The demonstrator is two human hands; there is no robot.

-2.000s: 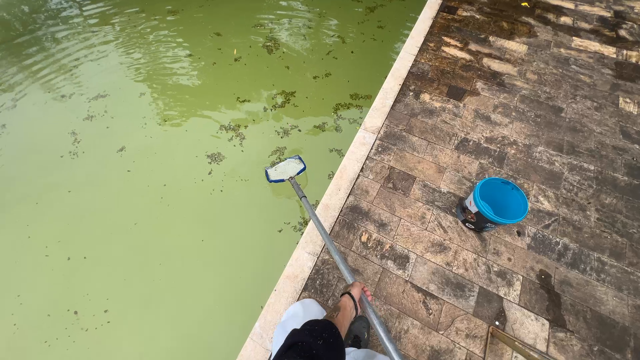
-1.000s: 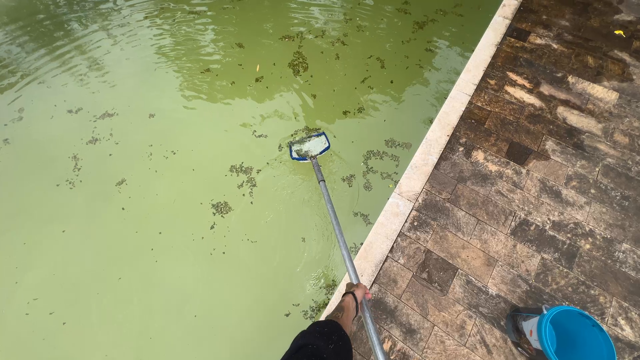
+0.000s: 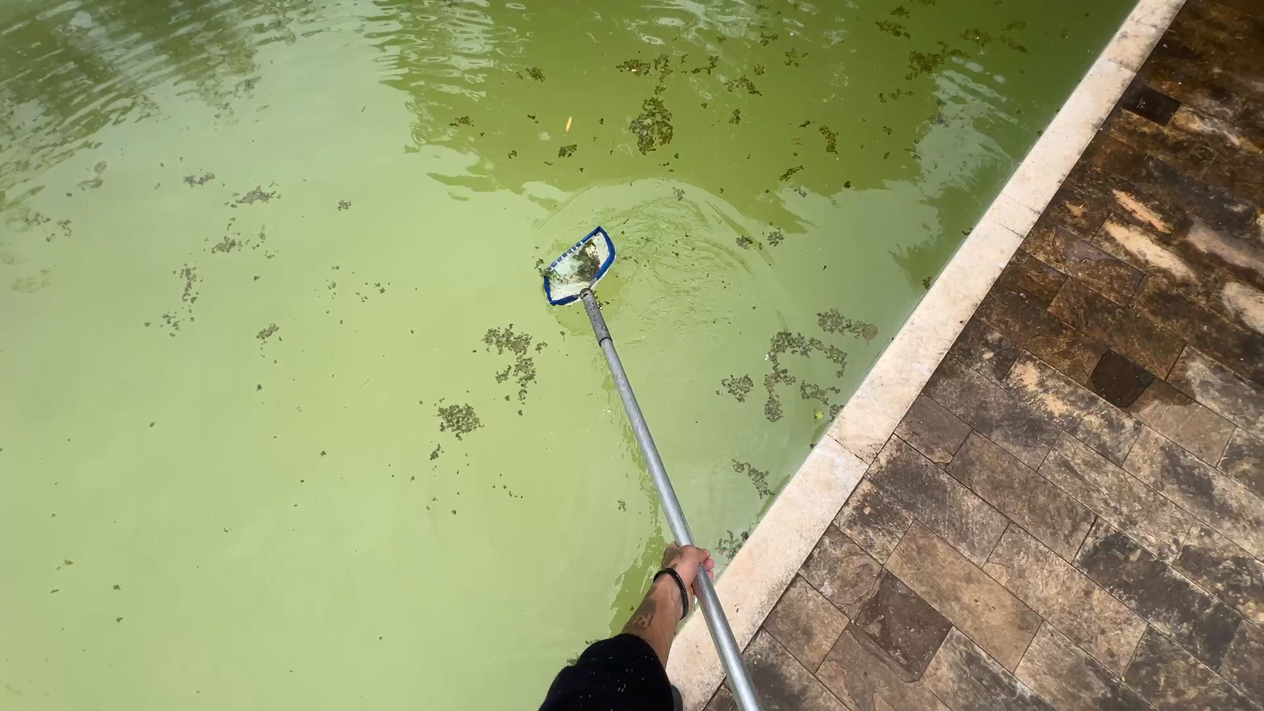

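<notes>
My left hand (image 3: 688, 563), with a dark band at the wrist and a black sleeve, grips the metal pole (image 3: 647, 449) of a pool skimmer. The pole runs from the bottom edge up and left over green water. At its far end the blue-rimmed skimmer net (image 3: 581, 267) lies tilted at the water's surface, with dark green debris on its pale mesh. Clumps of floating algae (image 3: 513, 357) lie below and left of the net, and more debris (image 3: 652, 123) floats above it. My right hand is out of view.
A pale stone coping (image 3: 849, 444) runs diagonally between the green pool water (image 3: 247, 513) and the brown stone paving (image 3: 1037, 494) at right. Further floating clumps (image 3: 790, 360) lie near the coping.
The skimmer net has moved left and away from the coping, and debris now shows on its mesh. My left hand keeps its hold. The view has shifted, leaving the blue bucket out of sight.
</notes>
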